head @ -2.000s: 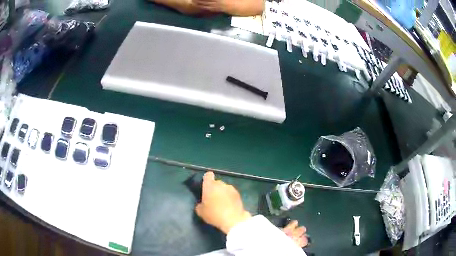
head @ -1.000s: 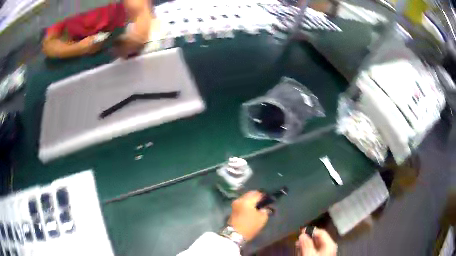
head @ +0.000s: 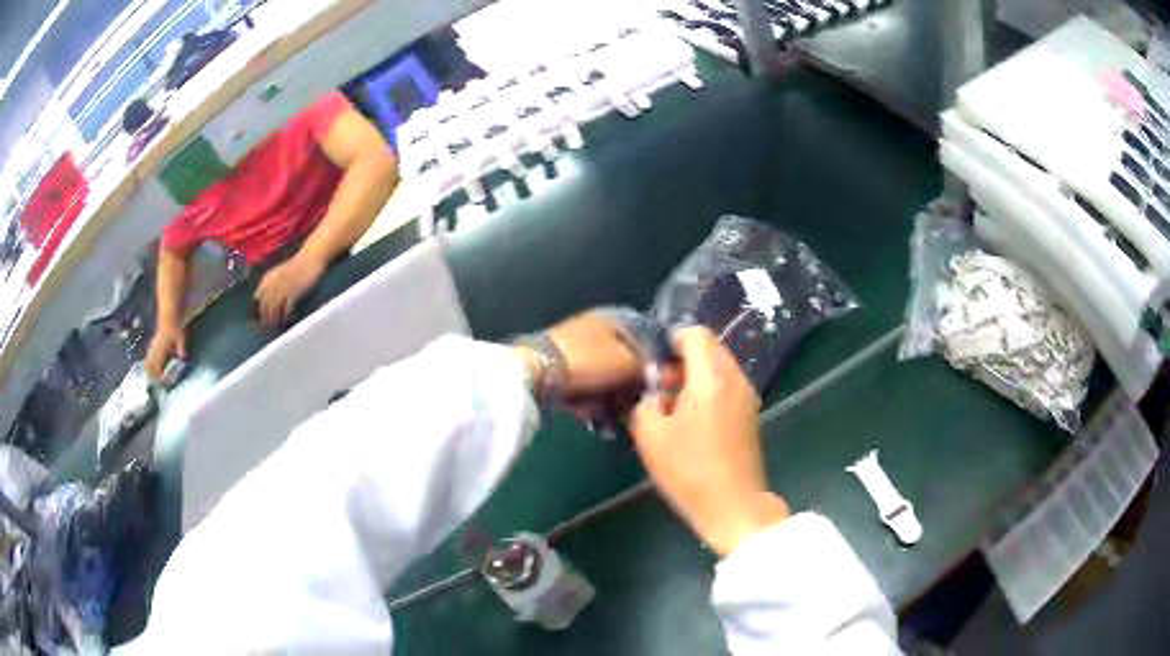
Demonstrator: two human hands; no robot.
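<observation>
My left hand (head: pixel 597 359), with a wristwatch at the wrist, and my right hand (head: pixel 706 429) meet in front of the left side of the clear bag of black straps (head: pixel 783 301). Their fingers close around a small dark item, blurred and mostly covered; I cannot tell its exact shape or whether it touches the bag. A white strap (head: pixel 885 497) lies on the green mat to the right. The white bottle with a metal top (head: pixel 545 583) stands below my hands.
The foam pad (head: pixel 321 340) is partly behind my left sleeve. A bag of white straps (head: pixel 1014 327), stacked white trays (head: pixel 1059 192) and a slotted tray (head: pixel 1071 513) are at right. Rows of white-strapped watches (head: pixel 552 109) are at the back. A person in red (head: pixel 276 186) sits opposite.
Both hands have moved from the near edge up to the black-strap bag and come together. The view has shifted; the tray of watch cases is out of view and the bag's opening no longer shows.
</observation>
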